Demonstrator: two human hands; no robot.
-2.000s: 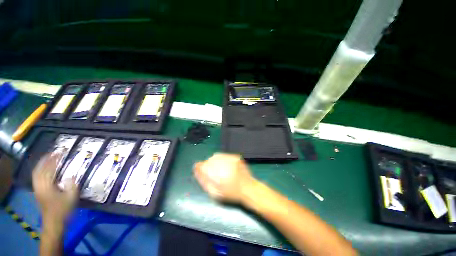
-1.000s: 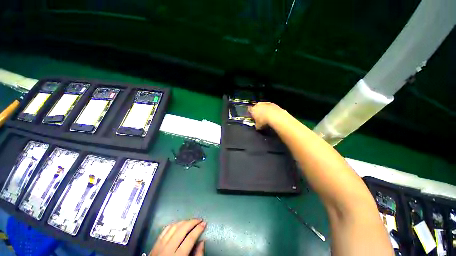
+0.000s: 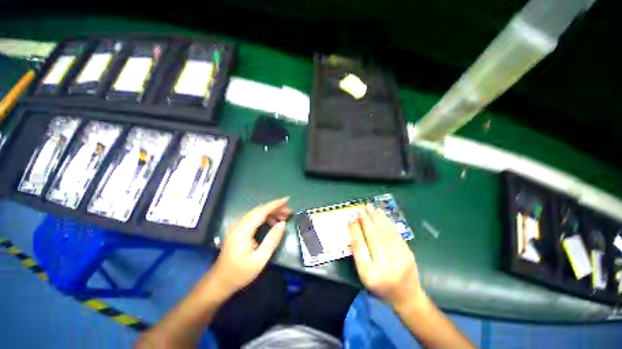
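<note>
A phone mid-frame [image 3: 305, 253] with a white battery [image 3: 334, 230], a blue-green board [image 3: 389, 204] at its right end and a dark strip at its left end lies on the green mat in front of me. My right hand [image 3: 383, 255] holds it from the near right side, fingers close together and laid over the battery; my right thumb is hidden. My left hand [image 3: 249, 244] is just left of the frame's left end, empty, with thumb and fingers apart.
Black foam trays stand left, with silver frames [image 3: 187, 178] and battery units [image 3: 194, 78]. A foam tray [image 3: 354, 153] with a pale yellowish piece [image 3: 353, 86] is top centre. A parts tray [image 3: 520, 262] is right. A dark pile [image 3: 269, 131] and a pale post [image 3: 464, 99] stand beyond.
My right hand has come back from the top centre tray, and a phone unit now lies on the mat under it. My left hand has risen beside it. A pale piece now shows in that tray.
</note>
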